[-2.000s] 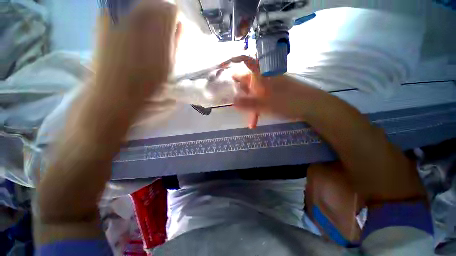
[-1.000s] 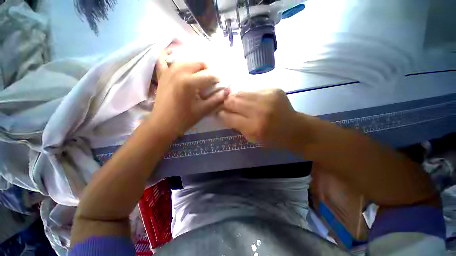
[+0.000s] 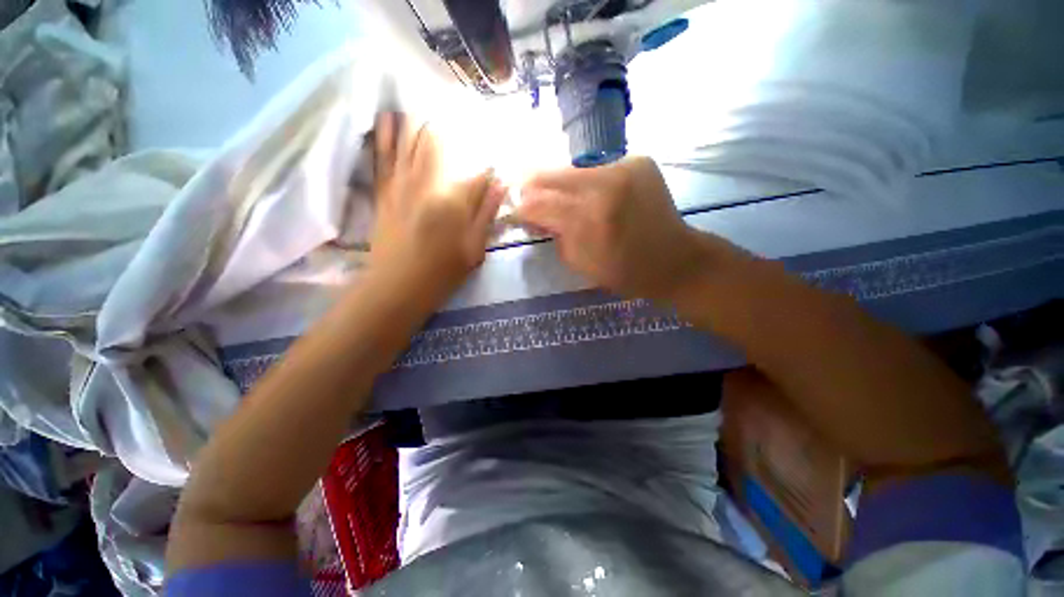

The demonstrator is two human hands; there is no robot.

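A pale garment piece (image 3: 222,222) lies in large folds on the machine bed at left and reaches under my left hand. My left hand (image 3: 432,210) rests on the cloth just left of the needle area, fingers pointing up and thumb toward the right hand. My right hand (image 3: 601,216) has its fingertips pinched at the cloth's edge, close to my left thumb. The cloth between my fingertips is washed out by the lamp. The sewing machine head (image 3: 473,41) is above my hands. The ribbed blue-grey cylinder (image 3: 596,105) stands just above my right hand.
The grey table edge carries a ruler (image 3: 537,336). Crumpled cloth (image 3: 58,93) lies at far left. Below the table are a red plastic basket (image 3: 361,507) and a brown cardboard box with a blue strip (image 3: 784,472). A dark bristly tuft (image 3: 249,26) hangs at upper left.
My left hand has come down from the upper left onto the cloth, and my right hand has met it. Since a second ago both hands have moved slightly up toward the needle area.
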